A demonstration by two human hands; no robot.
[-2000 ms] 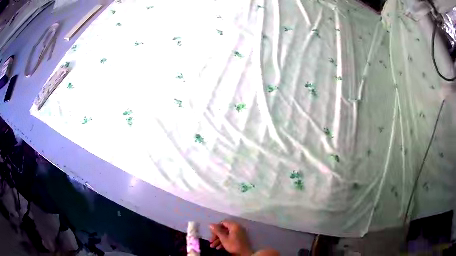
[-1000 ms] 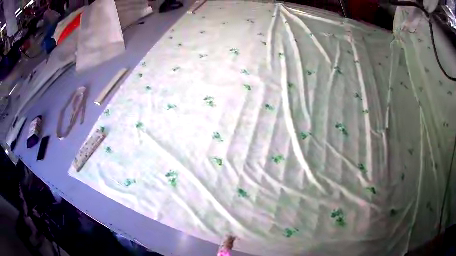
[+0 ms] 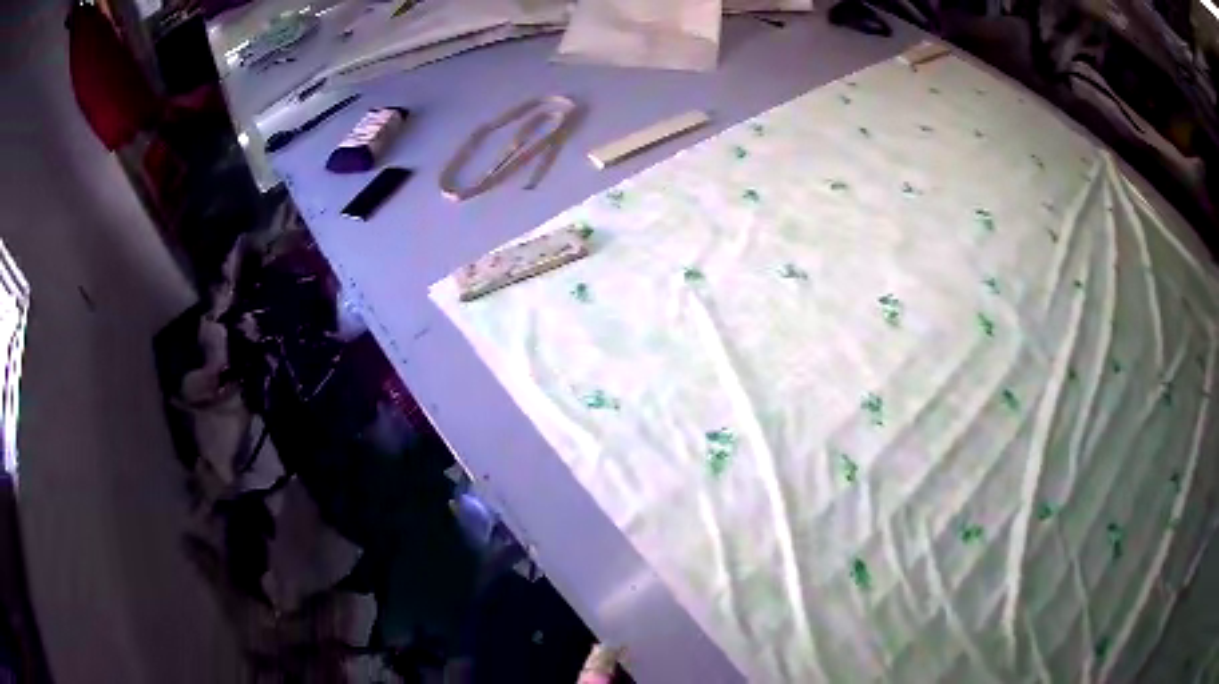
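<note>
The thin pale green-white fabric [image 3: 922, 388] with green sprigs lies over the table's right side, with long wrinkles running through its lower and right parts. The cloth-wrapped weight [image 3: 524, 262] lies on its near left corner. A plain cream bar [image 3: 650, 138] lies beside its left edge. A small pale and pinkish tip [image 3: 600, 661] shows at the bottom edge by the table rim; I cannot tell if it is a finger or an object. Neither of my hands can be made out for certain.
On the blue-white table [image 3: 535, 441] lie a beige strap loop [image 3: 515, 150], a purple block [image 3: 366, 139] with a patterned band, a flat black rectangle [image 3: 376, 194] and white sheets [image 3: 642, 32]. Scraps lie on the dark floor at left. Another small bar [image 3: 924, 55] lies at the fabric's far corner.
The view has turned left, so the table items and weight now show further right. The hand seen near the table edge two seconds ago is no longer recognizable.
</note>
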